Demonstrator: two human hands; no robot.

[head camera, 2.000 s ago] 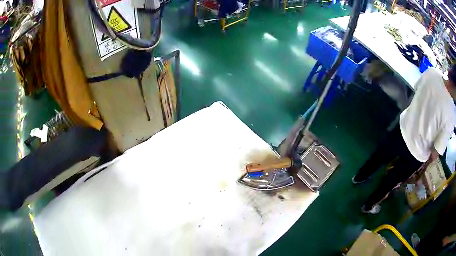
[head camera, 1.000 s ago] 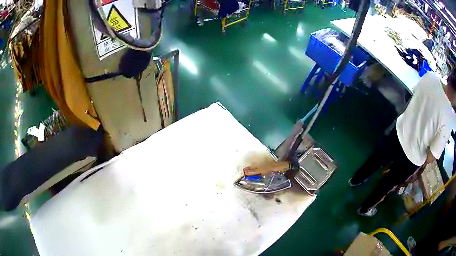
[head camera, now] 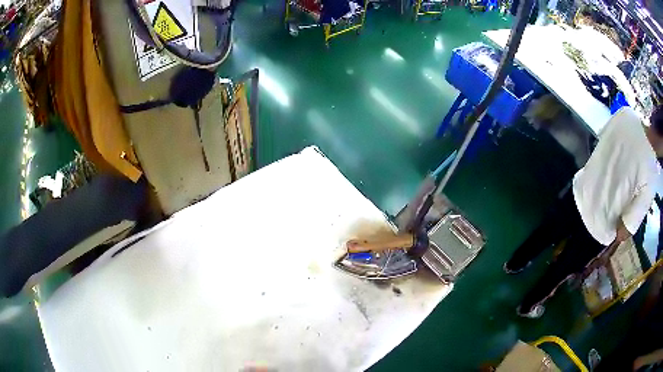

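Observation:
A pressing table point(head camera: 218, 269) with a white cloth top lies in front of me, with brown stains near its right corner. A steam iron point(head camera: 378, 263) with a silver pointed soleplate and a wooden handle stands on that corner, its tip to the left. A silver ridged iron rest point(head camera: 453, 248) is beside it, at the table's edge. A dark hose rises from the iron. Neither of my hands can be made out. A small blurred pinkish patch shows at the bottom edge of the picture; I cannot tell what it is.
A dark sleeve board point(head camera: 69, 229) is at the left. A beige post point(head camera: 171, 138) with a warning label stands behind the table. A person point(head camera: 614, 178) in a white top stands at right. A blue bin point(head camera: 488, 81), white table point(head camera: 563, 69) and carton point(head camera: 527, 359) are also right.
The view has shifted slightly, so the table and iron sit a little further left. The small pinkish patch at the bottom edge is new. The iron stays on the table corner.

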